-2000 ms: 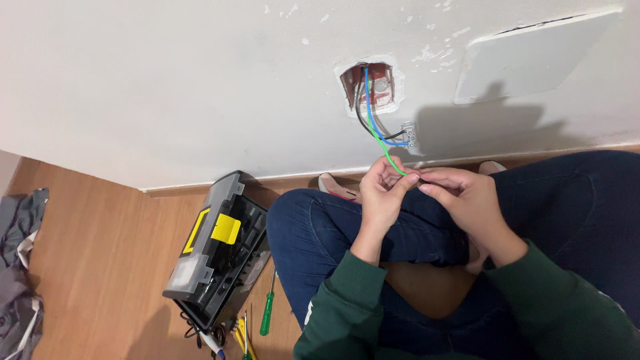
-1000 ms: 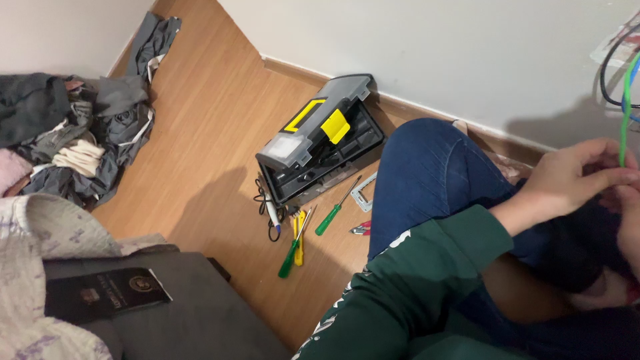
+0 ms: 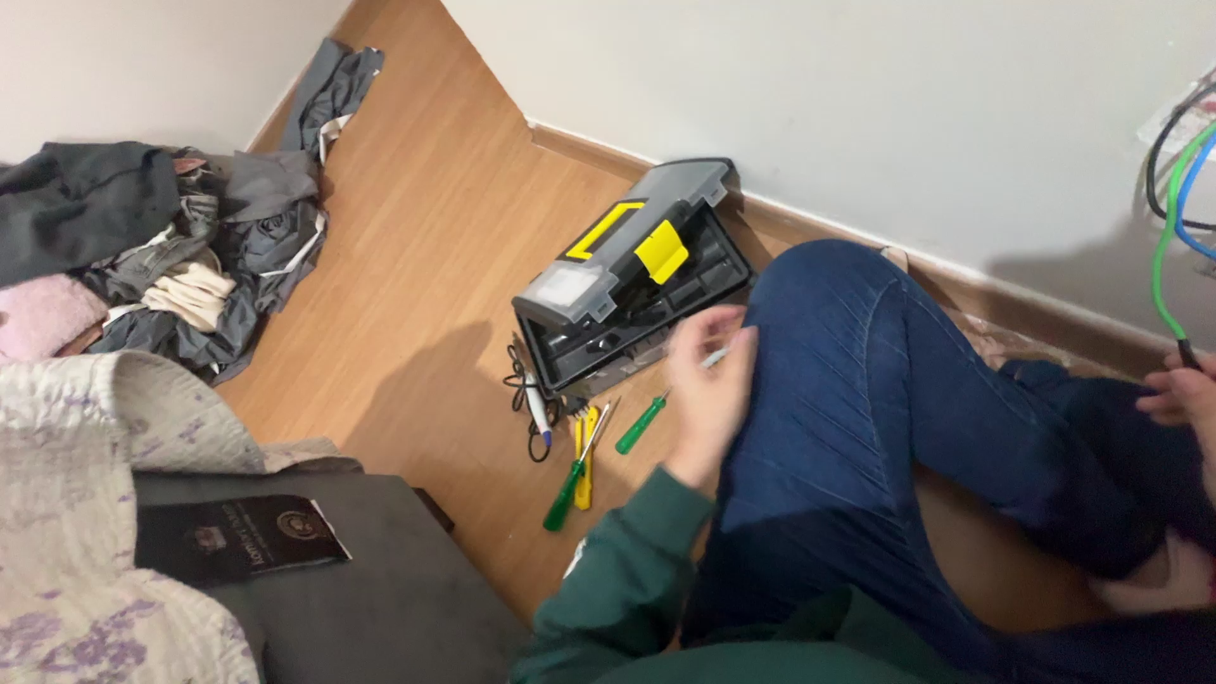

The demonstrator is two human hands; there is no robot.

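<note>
My left hand [image 3: 708,389], blurred, is beside my bent knee, just right of the toolbox. A small whitish piece [image 3: 715,357] shows between its thumb and fingers; whether it is gripped cannot be told. At the right edge my right hand [image 3: 1183,389], partly cut off, pinches the black end [image 3: 1187,355] of a green wire [image 3: 1159,275]. Blue [image 3: 1184,214] and black [image 3: 1152,180] wires come from the wall beside it. A short green-handled screwdriver [image 3: 641,425] lies left of my left hand. Further left, a longer green-handled screwdriver [image 3: 567,494] lies over a yellow-handled tool [image 3: 583,475].
An open black and grey toolbox [image 3: 608,256] with yellow latches stands near the wall. A white pen-shaped tool with a black cord [image 3: 538,413] lies before it. Crumpled dark clothes [image 3: 256,218] are at the far left. A grey upholstered piece [image 3: 380,560] and floral cloth [image 3: 66,475] fill the lower left.
My left hand has left the green wire and moved left, down beside the toolbox. My right hand remains at the wire's end. The view has swung left since the oldest frame.
</note>
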